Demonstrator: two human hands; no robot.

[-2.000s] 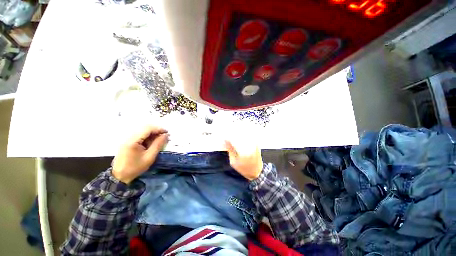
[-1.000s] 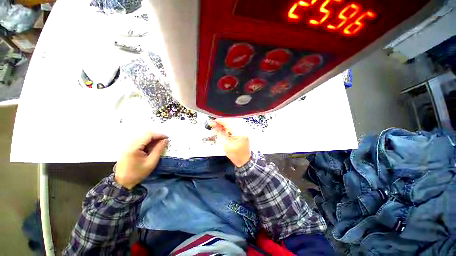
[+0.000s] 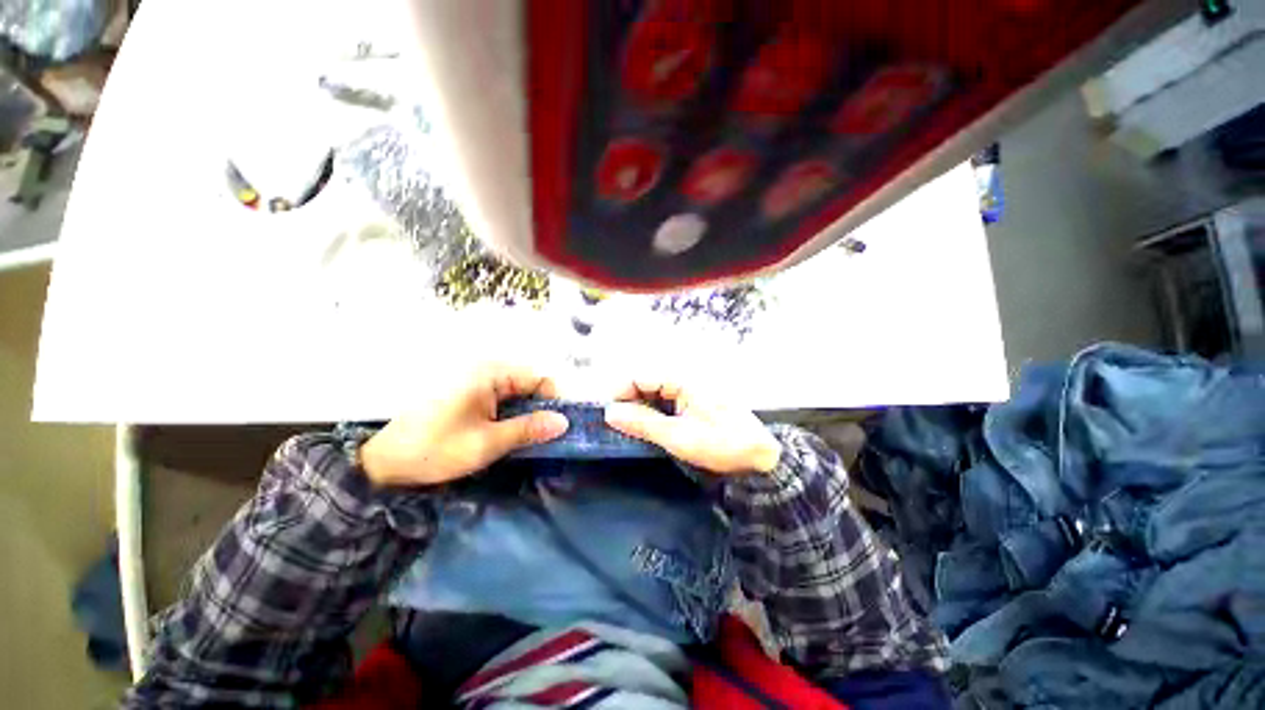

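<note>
A blue denim garment (image 3: 555, 555) lies across my lap and up to the table's front edge. Its waistband (image 3: 584, 431) is pinched between both hands, thumbs on top. My left hand (image 3: 472, 427) holds it on the left and my right hand (image 3: 696, 427) on the right, with a short stretch of cloth between them. The machine head (image 3: 694, 153) with red oval buttons and one pale round button fills the top; its display digits cannot be read. Small dark machine parts (image 3: 581, 327) stand just beyond the waistband.
On the white table (image 3: 181, 347) lie a brassy pile (image 3: 493, 283), a silvery-blue pile (image 3: 715, 308), a glittery plastic bag (image 3: 409, 187) and dark curved handles (image 3: 280, 194). A denim heap (image 3: 1110, 527) lies at the right, below the table. A pale bin stands far left.
My right hand has come back from the small parts under the machine to the waistband. My left hand has moved right along it. Both hands now grip the waistband close together, at the table edge.
</note>
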